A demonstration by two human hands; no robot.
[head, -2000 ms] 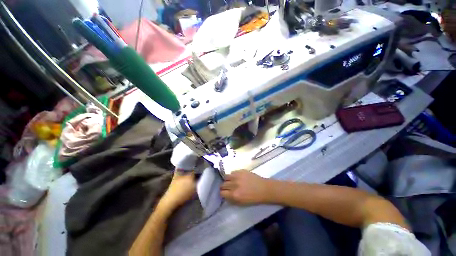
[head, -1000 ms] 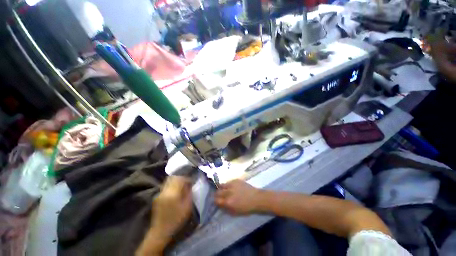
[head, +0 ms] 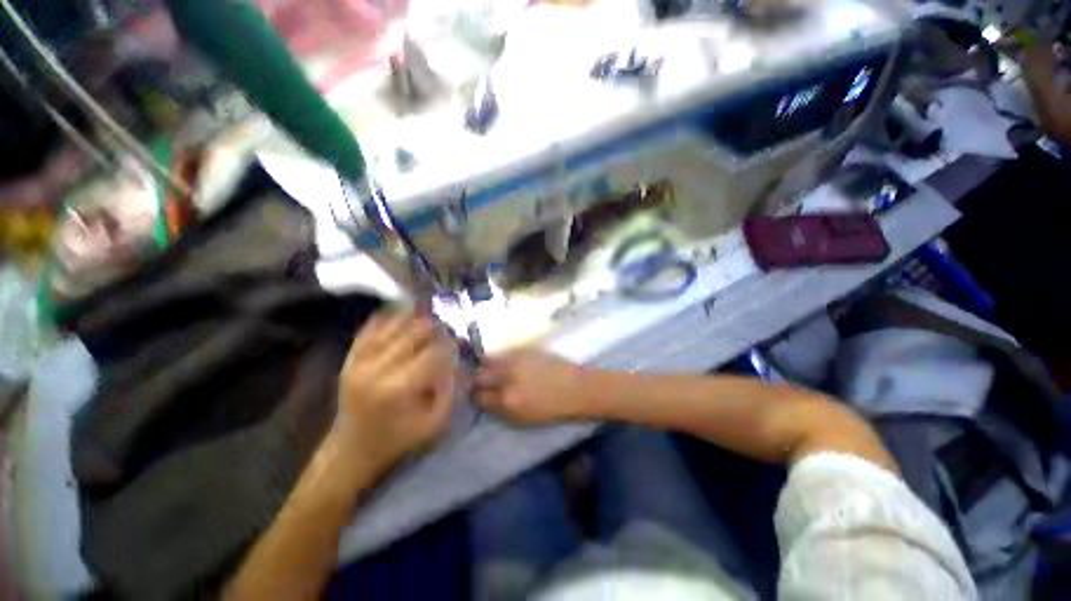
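A large dark brown-grey garment panel (head: pixel 211 387) lies heaped left of the needle of the white sewing machine (head: pixel 587 129). My left hand (head: pixel 399 382) is at the panel's right edge, just in front of the needle area, with its fingers curled. It appears to pinch the cloth, but the fingertips are blurred. My right hand (head: pixel 529 387) is close beside it on the right, fingertips bent down at the cloth edge by the presser foot (head: pixel 470 335). The pale reverse of the cloth is mostly hidden by my hands.
Blue-handled scissors (head: pixel 653 268) lie right of the needle. A maroon smartphone (head: pixel 817 240) lies farther right on the white table (head: pixel 658 340). A green-wrapped stand (head: pixel 276 88) slants over the machine head. Grey cloth pieces (head: pixel 916 376) are heaped at right. A person's hand is at the upper right edge.
My left hand has moved up to the needle area and covers the pale cloth that showed between my hands. My right hand stays by the foot. The whole view has shifted and blurred.
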